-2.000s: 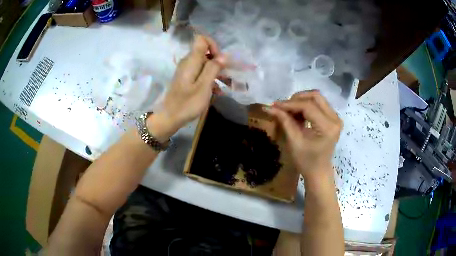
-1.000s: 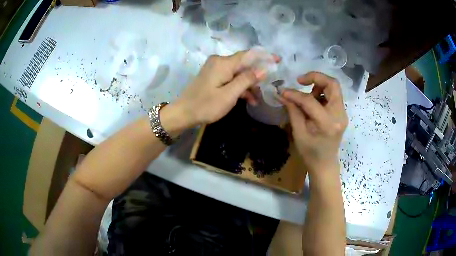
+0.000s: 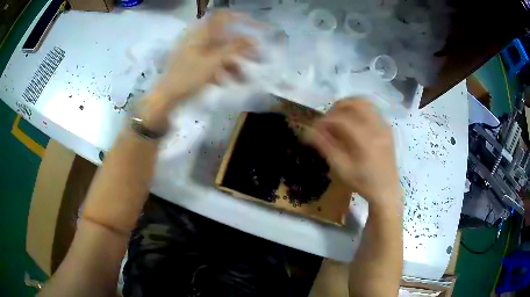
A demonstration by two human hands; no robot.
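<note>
My left hand is blurred, raised over the table at the upper left of centre; whether it holds a cup cannot be told. My right hand is blurred over the right part of the parts tray, thumb and fingertips close together; anything between them is too blurred to see. The brown cardboard parts tray holds a dark heap of small black parts. Translucent cups lie loose beyond the tray, one with its round rim towards me.
The large carton stands open at the far right, beyond the cups. A phone lies at the table's left edge. Black specks scatter the white table. Metal machinery and blue stools stand at the right.
My left hand has moved away from my right, up and to the left. The cup seen between both hands is gone from there. My right hand has lowered over the tray.
</note>
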